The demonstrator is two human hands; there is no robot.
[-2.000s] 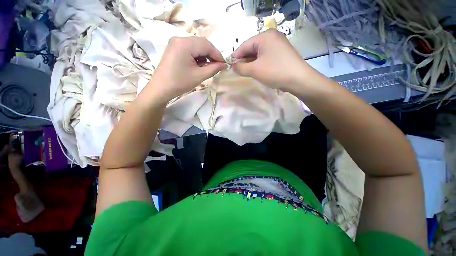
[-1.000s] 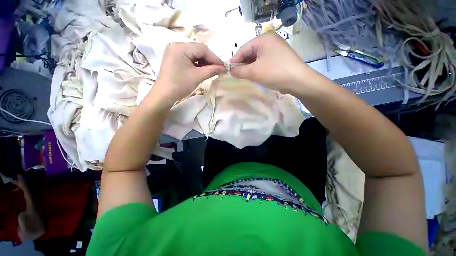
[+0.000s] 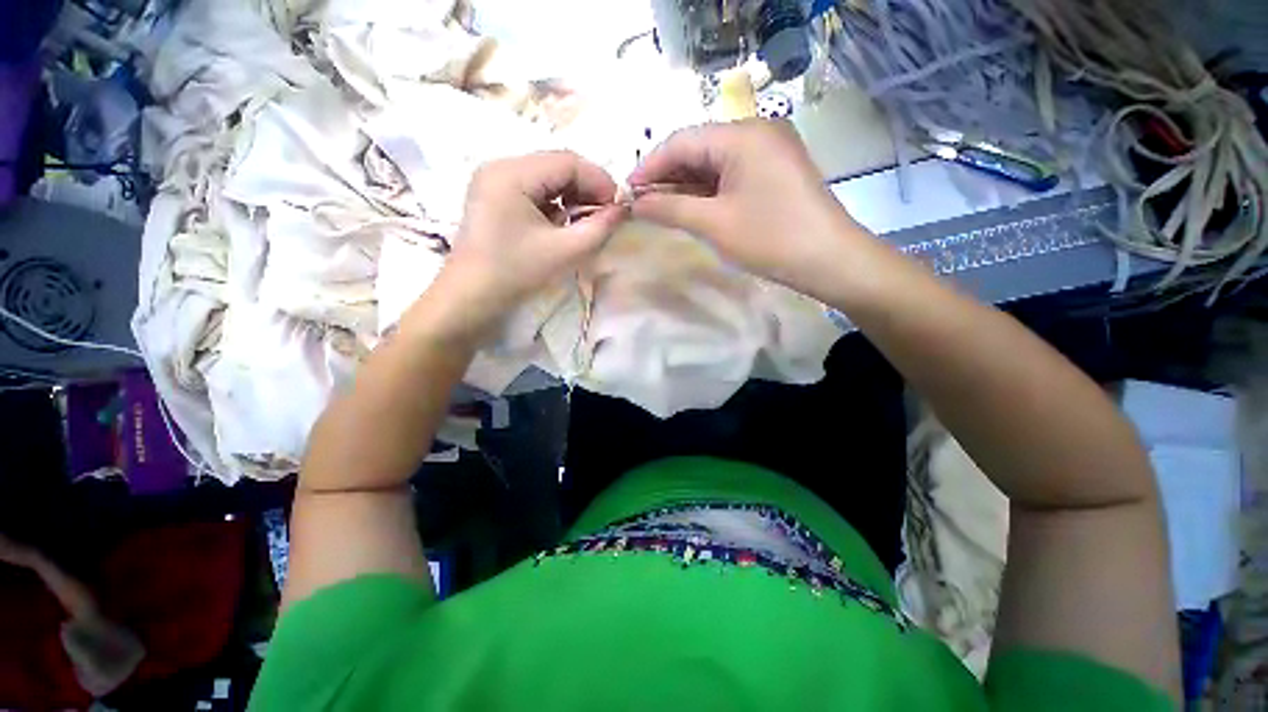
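Note:
My left hand (image 3: 535,216) and my right hand (image 3: 737,181) meet fingertip to fingertip in front of the sewing machine. Both pinch the edge of a cream garment piece (image 3: 681,334); the exact bit between the fingertips is too small to make out. The piece hangs down below my hands over the table edge. Just beyond my hands, parts of the sewing machine (image 3: 709,28) show at the top, with a dark knob (image 3: 783,39) and a small yellow patch (image 3: 734,95). The bright light washes out the area around the needle.
Cream garment pieces (image 3: 278,264) are heaped at left. Snips (image 3: 994,163) lie right of the machine beside lilac-grey strips (image 3: 918,70) and a cream strip bundle (image 3: 1182,153). A ruler band (image 3: 1015,251) runs along the front edge. Another person's hand (image 3: 102,651) shows at lower left.
My hands, still pinched together on the cloth, have come slightly down towards me and a little left. The other person's hand at lower left has moved.

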